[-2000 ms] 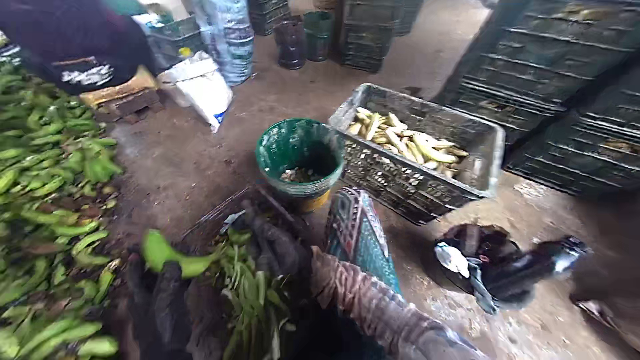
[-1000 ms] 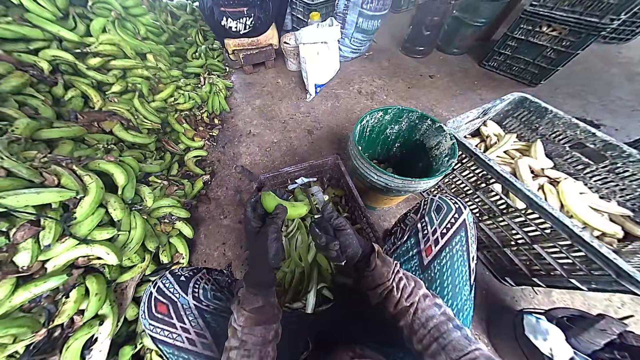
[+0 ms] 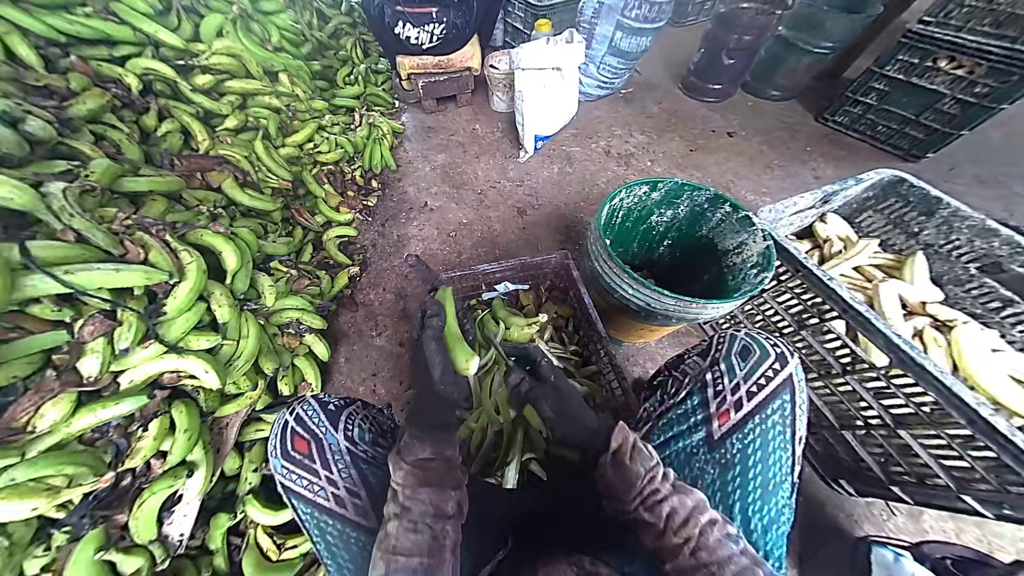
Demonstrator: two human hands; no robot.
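My left hand (image 3: pixel 436 360), in a dark glove, grips a green plantain (image 3: pixel 457 332) that stands nearly upright, a pale cut showing at its lower end. Beside it, my right hand (image 3: pixel 556 392), gloved too, is closed around what looks like a small knife (image 3: pixel 494 342), its thin blade pointing toward the plantain. Both hands are over a low plastic crate (image 3: pixel 588 308) between my knees, with green plantain peels (image 3: pixel 500 424) heaped in it. Most of the knife is hidden by the fingers.
Green plantains (image 3: pixel 192 280) cover the floor at left. A green bucket (image 3: pixel 680 248) stands right of the low crate, beside a large crate (image 3: pixel 888 424) of peeled plantains (image 3: pixel 920 304). Farther back are a white bag (image 3: pixel 548 92), a water bottle (image 3: pixel 620 44) and stacked crates (image 3: pixel 924 92).
The plantain in my left hand has turned from roughly level to nearly upright, and its lower end now shows a pale cut. The view swung left and down after the earliest frame.
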